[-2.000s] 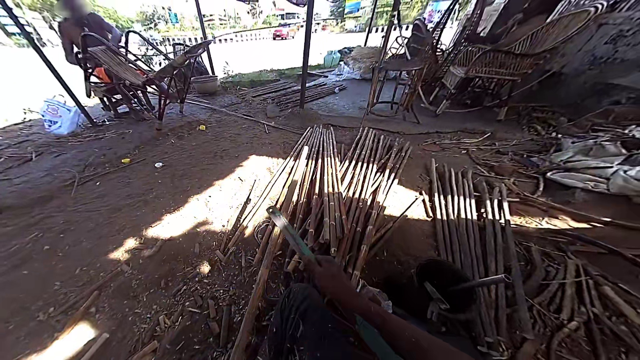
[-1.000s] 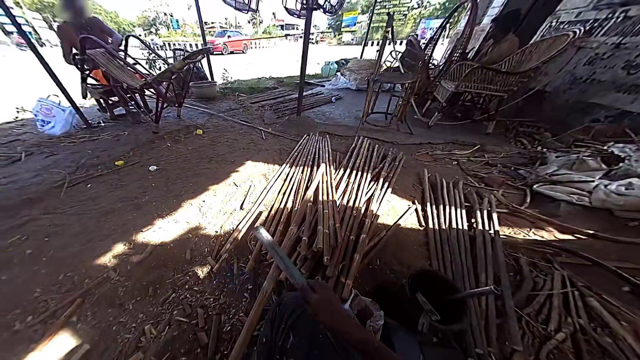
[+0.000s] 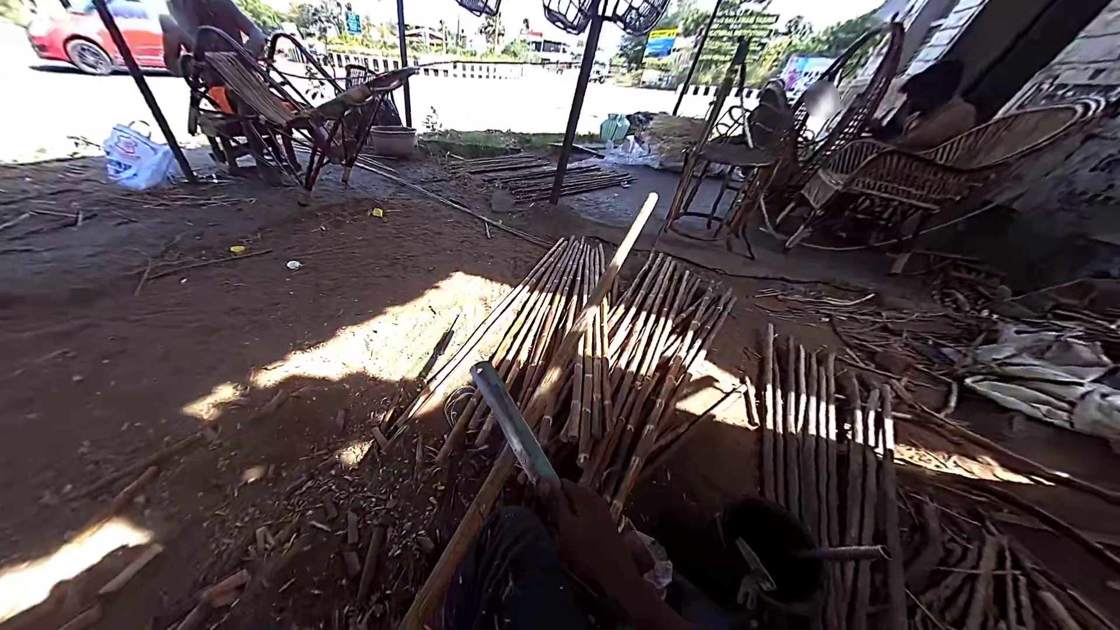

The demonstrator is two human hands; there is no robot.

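My right hand (image 3: 582, 525) is closed around a greyish metal tube or blade-like tool (image 3: 514, 424), whose far end points up and to the left. A long cane pole (image 3: 569, 337) runs from the bottom edge beside my leg up past the tool, its tip raised above the piles. My left hand is not in view. Ahead, cut cane poles (image 3: 647, 350) lie fanned on the ground in sun and shade. Darker poles (image 3: 814, 437) lie side by side to the right. A dark bucket (image 3: 770, 547) with tools in it stands near my right hand.
Cane chairs (image 3: 927, 171) stand at the back right, with a person beside them. Another person is near a chair frame (image 3: 254, 87) at the back left. Metal posts (image 3: 577, 114) rise ahead. Wood scraps (image 3: 350, 534) litter the ground at left; a white sack (image 3: 1041, 376) lies at right.
The long cane pole's far end now stands raised above the pile. A red car has come to the upper left, where the view has also shifted. The tool stays in my right hand.
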